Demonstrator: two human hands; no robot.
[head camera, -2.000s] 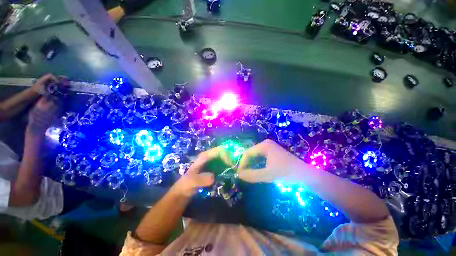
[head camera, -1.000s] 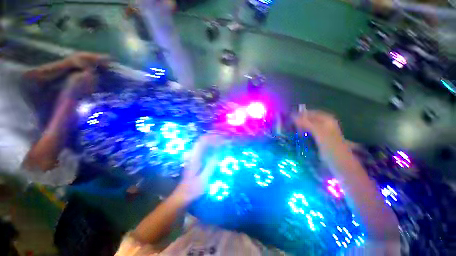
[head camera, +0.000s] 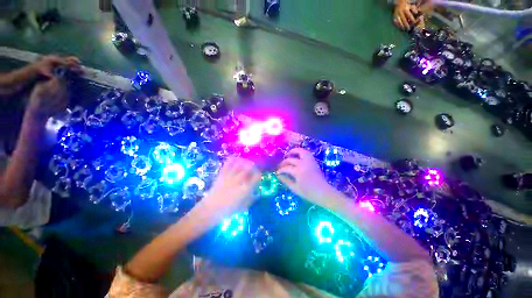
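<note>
My left hand (head camera: 236, 181) and my right hand (head camera: 302, 173) are close together over the bench, fingers bent. A green-lit ring board (head camera: 268, 184) shows between them, against my left fingertips; blur hides whether it is gripped. Dark parts show at my right fingers, but the grip is unclear. A dim blue-white ring (head camera: 286, 204) lies just below. Cyan rings lie in front of my body, one left (head camera: 233, 224) and one right (head camera: 324, 231). Two bright pink lights (head camera: 251, 136) glow behind my left hand.
Ring boards (head camera: 119, 169) are heaped left, black housings (head camera: 475, 250) right. The green belt (head camera: 361, 131) beyond carries scattered black units, including an upright one (head camera: 245, 84). Another person's hands (head camera: 49, 87) are at left; another hand (head camera: 406, 14) is at top right. A pale post (head camera: 154, 49) crosses the belt.
My right hand has come back from the belt edge to beside my left. The unit held earlier is no longer seen between them. A black unit and a pale-faced disc now show on the belt ahead.
</note>
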